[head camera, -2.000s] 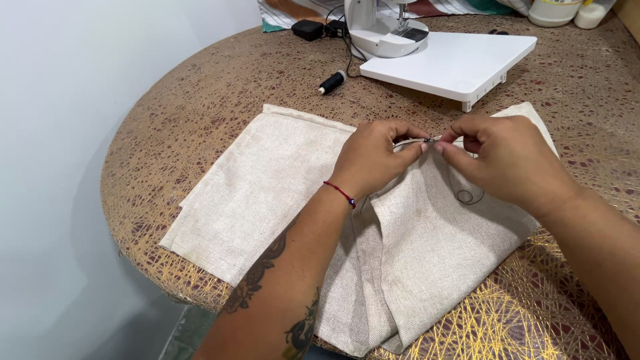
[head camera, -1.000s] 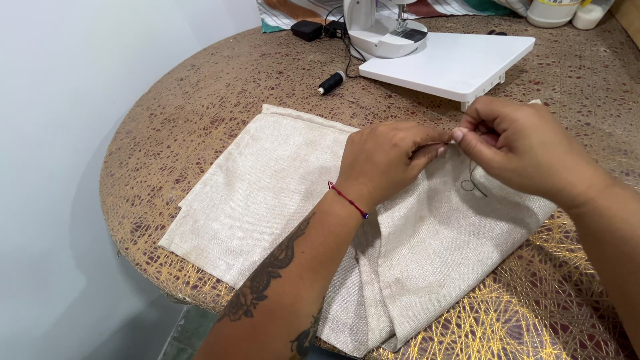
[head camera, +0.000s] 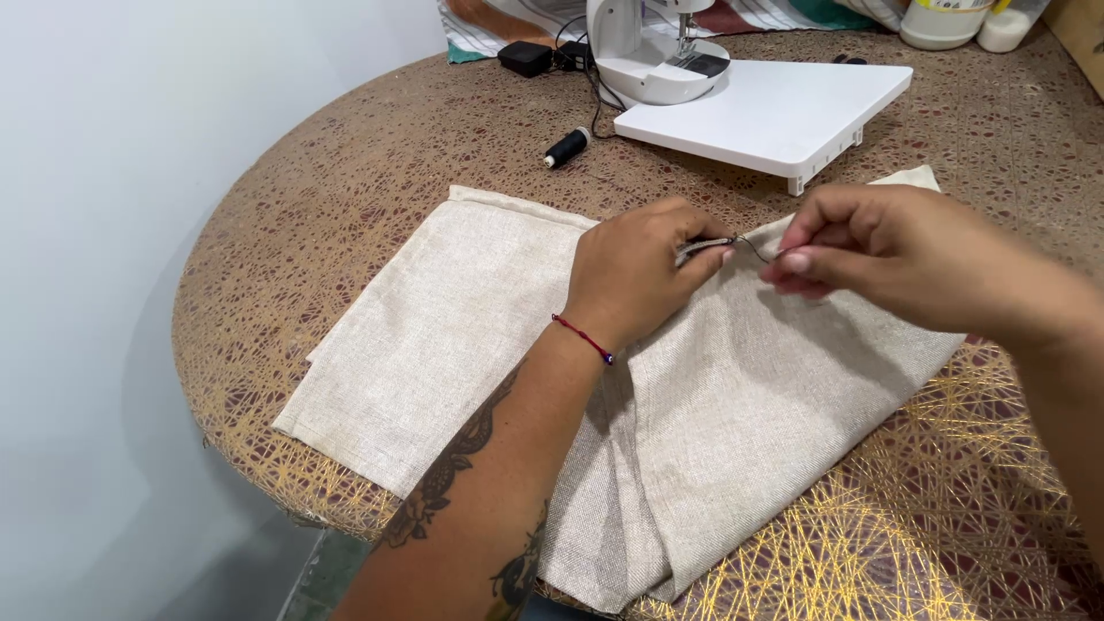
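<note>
Beige woven fabric (head camera: 759, 405) lies folded over the near part of the round table, its hemmed left panel spread flat. My left hand (head camera: 647, 267) pinches a folded edge of the cloth between thumb and fingers. A dark thread (head camera: 754, 247) runs from that edge to my right hand (head camera: 849, 254), whose thumb and fingertips are closed on it, slightly blurred. Whether a needle is in those fingers cannot be told. The cloth rises a little where the left fingers hold it.
A white sewing machine (head camera: 655, 65) with a white extension table (head camera: 768, 116) stands at the back. In front of it lies a spool of black thread (head camera: 567, 148). Black adapters (head camera: 526, 59), a striped cloth (head camera: 483, 26) and white containers (head camera: 944, 21) are along the far side.
My right hand has moved away from my left, with thread now stretched between them. The left hand keeps its pinch on the fabric edge.
</note>
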